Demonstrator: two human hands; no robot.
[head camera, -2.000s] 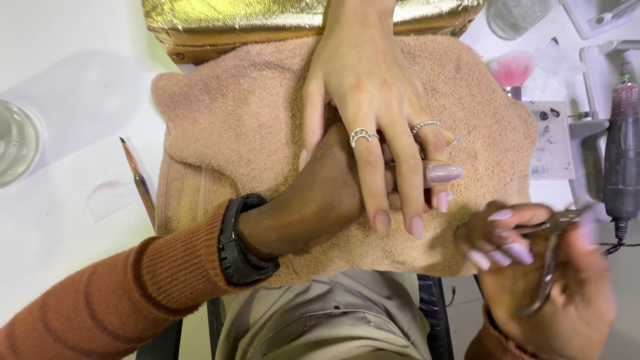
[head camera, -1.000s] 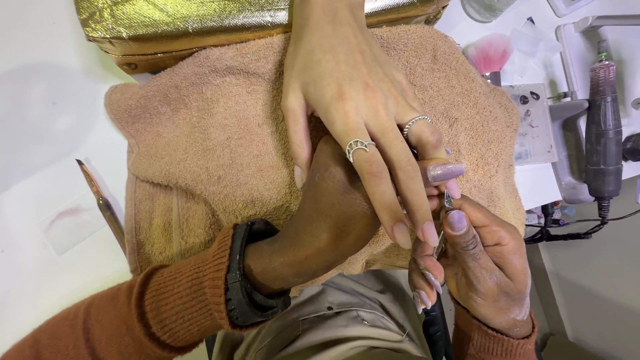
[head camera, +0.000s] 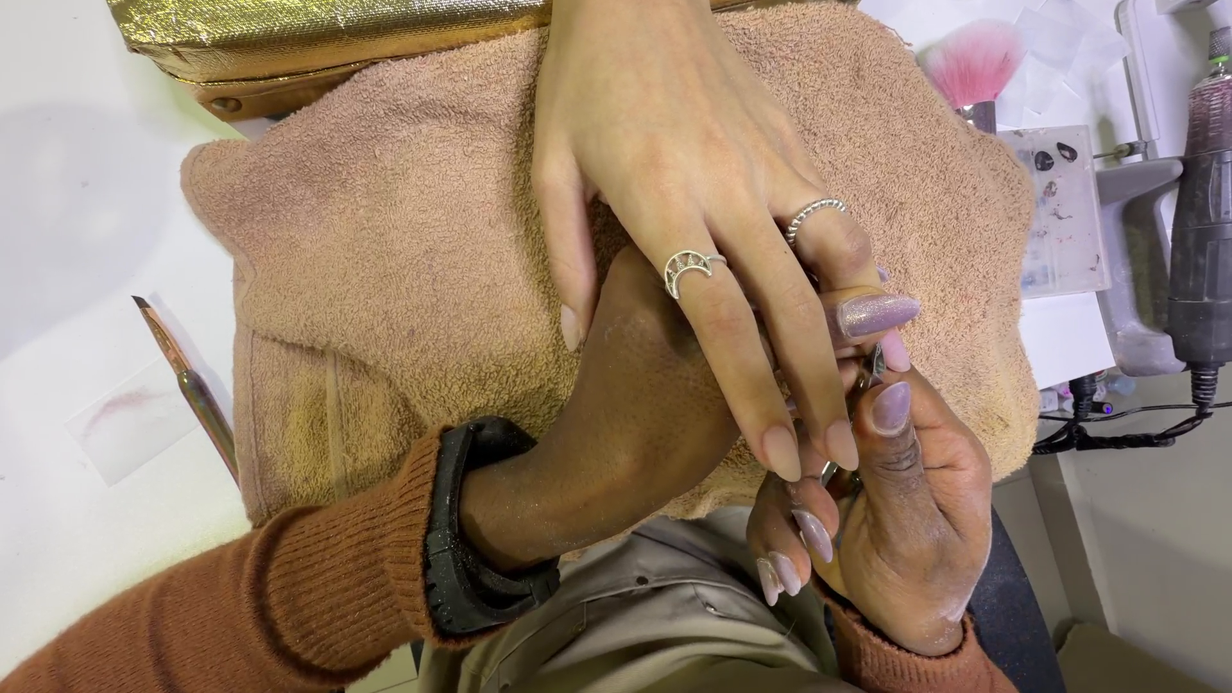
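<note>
My left hand (head camera: 635, 404), with a black watch (head camera: 481, 539) at the wrist, lies under another person's hand (head camera: 664, 144) and grips one of its ringed fingers, my thumb above it. Two silver rings sit on that hand. In my right hand (head camera: 905, 491) is a small metal cuticle nipper (head camera: 874, 368), mostly hidden by my fingers; its tip touches or nearly touches the other person's pink-nailed finger beside my left thumb. Both hands are over a tan towel (head camera: 414, 221).
A gold padded armrest (head camera: 366, 38) stands at the back. On the left lie a thin brush (head camera: 188, 375) and a clear film square (head camera: 130, 419). To the right are a pink fluffy brush (head camera: 974, 67), a stained plate (head camera: 1059, 212), an electric nail drill (head camera: 1203, 212) and black cables (head camera: 1126, 438).
Two seconds ago my right hand held the nipper apart at the right; it has since come in beside the other person's fingers. My left hand keeps its hold.
</note>
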